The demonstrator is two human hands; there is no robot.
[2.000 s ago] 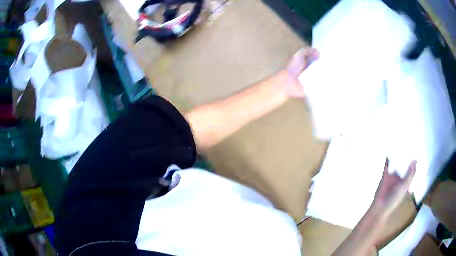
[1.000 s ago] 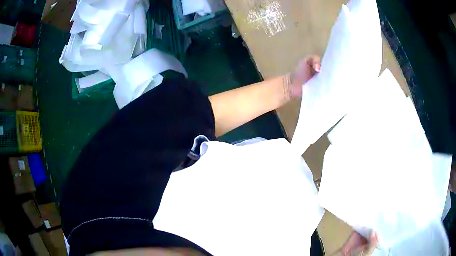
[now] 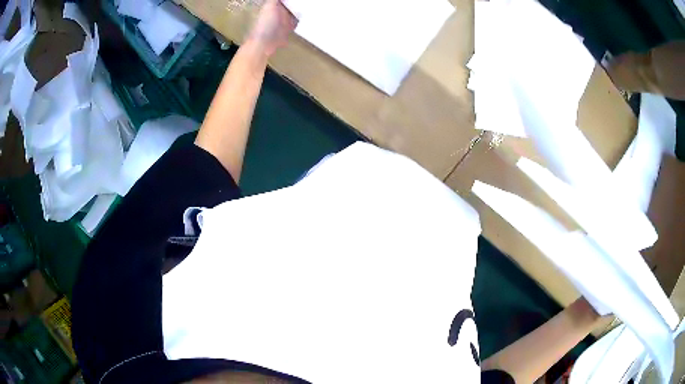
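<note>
My left hand (image 3: 272,28) is at the top, closed on the near corner of a flat white sheet (image 3: 379,34) on the brown cardboard bench cover (image 3: 375,112). Its fingertips are partly hidden. My right hand (image 3: 589,311) is low on the right, at the bench's near edge, holding long white strips (image 3: 571,251); its fingers are mostly hidden by them. The strips slant down and right past the hand. A stack of white sheets (image 3: 526,71) lies on the bench between my hands, with a long band running off it.
A tangled heap of white pieces (image 3: 71,127) is at the left, beside green crates (image 3: 161,56). A yellow crate (image 3: 60,322) is at the lower left. What looks like another person's arm (image 3: 653,69) reaches in at the right. The green floor (image 3: 282,127) shows below the bench.
My left hand has moved up and left with the white sheet, which now lies flat, apart from the stack. My right hand has moved right and up, and separate long strips now show there.
</note>
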